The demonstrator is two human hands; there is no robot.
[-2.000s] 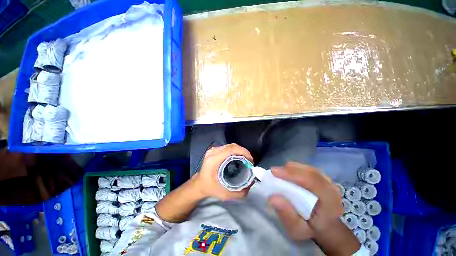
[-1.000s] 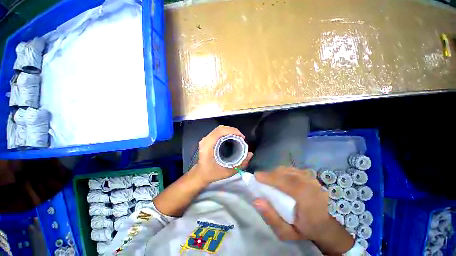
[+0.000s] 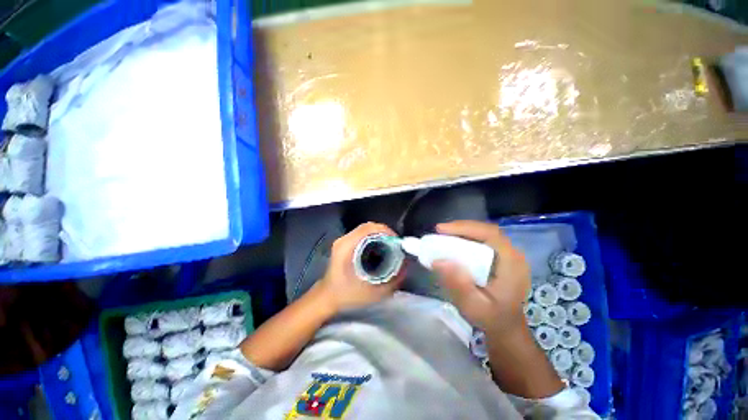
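My left hand (image 3: 348,271) is closed around a grey-white tube body (image 3: 379,258) over my lap, its round dark opening facing up toward the camera. My right hand (image 3: 492,283) grips a white squeeze bottle (image 3: 459,256), tilted with its nozzle to the left. The thin green-blue tip is at the upper right of the tube's rim; whether it touches cannot be told. My fingers hide most of the tube's side.
A blue tote (image 3: 252,164) at left holds white lining (image 3: 143,148) and several tubes. A green crate (image 3: 107,344) packed with tubes is low left. A blue ring bin (image 3: 597,328) is at right. The tan bench (image 3: 410,98) carries a yellow item (image 3: 699,76).
My right hand and the bottle have moved up, and the tip has gone from the rim's lower right to its upper right. The tube sits slightly lower than one second ago. The view has shifted right.
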